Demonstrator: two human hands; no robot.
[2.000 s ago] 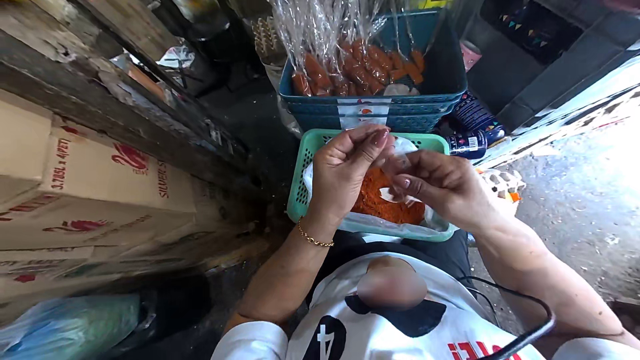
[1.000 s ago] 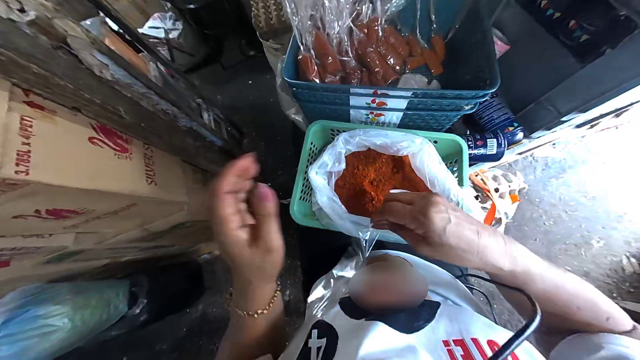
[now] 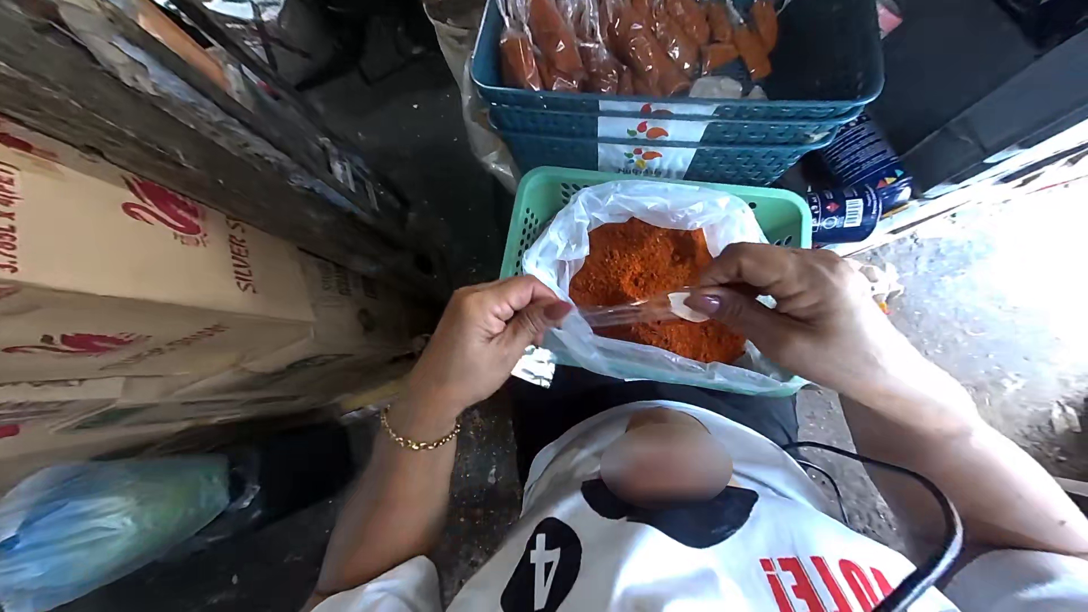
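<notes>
Between my two hands a narrow clear plastic bag [image 3: 625,314] is stretched sideways above orange-red powder [image 3: 650,263]. My left hand [image 3: 501,336] pinches one end between thumb and fingers. With thumb and fingertips my right hand [image 3: 773,306] grips the other end, along with a small white piece [image 3: 687,307] that looks like a scoop or spoon, partly hidden. The powder lies in an open white plastic bag [image 3: 663,200], which lines a green plastic basket [image 3: 531,200] at my lap.
Beyond the basket stand stacked blue-green baskets [image 3: 544,127], the top one holding filled clear packets [image 3: 629,47]. Dark blue cans [image 3: 850,212] lie to their right. Cardboard boxes [image 3: 161,280] line the left, near a filled plastic bag [image 3: 110,518]. A black cable [image 3: 922,484] crosses my right forearm.
My left hand, apart at the left one second ago, has come back to the right and now pinches the narrow plastic bag. My right hand has stayed over the basket.
</notes>
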